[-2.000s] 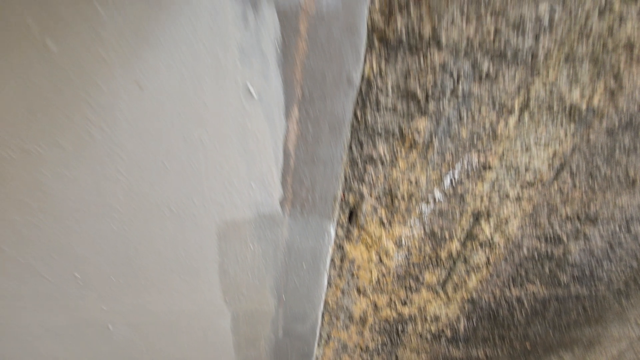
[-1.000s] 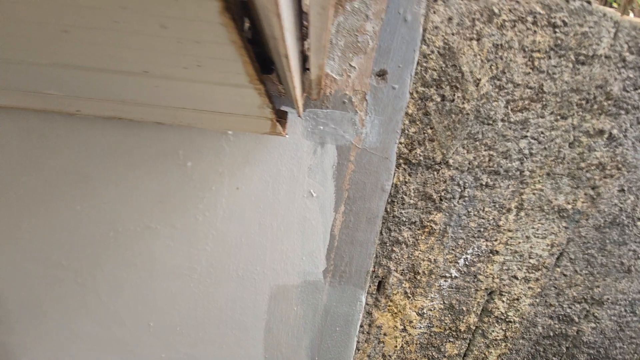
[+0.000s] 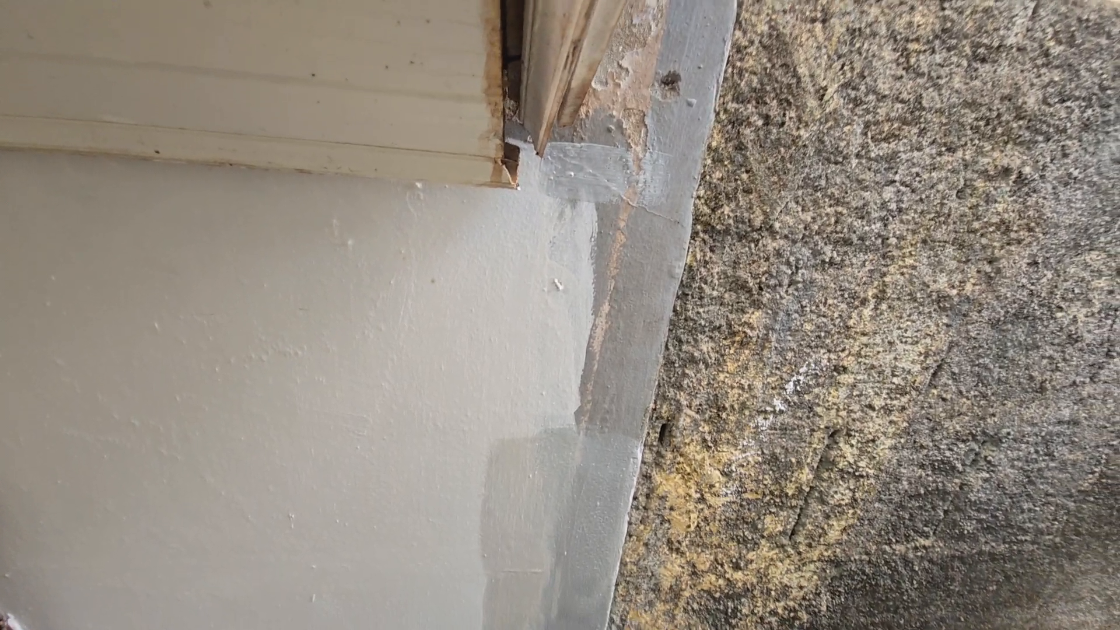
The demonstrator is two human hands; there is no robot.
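Neither my left hand nor my right hand shows in the head view. A painted wall [image 3: 289, 376], pale grey and slightly bumpy, fills the left and lower left. Along its right side runs a darker grey painted strip [image 3: 637, 324] with a thin line of bare, tan plaster. Lower down, a greenish-grey paint patch [image 3: 525, 525] overlaps the wall and the strip. Above the wall is a cream panel [image 3: 262, 79] with a brown, worn right edge.
A rough stone or concrete surface [image 3: 892, 289] with yellowish stains takes up the right side. Worn trim pieces [image 3: 560, 66] come down to a point beside the panel's corner. Near the top of the strip is a small hole [image 3: 670, 82].
The view has shifted, bringing in the cream panel and trim, which do not show in the oldest frame. No hand appears in any frame.
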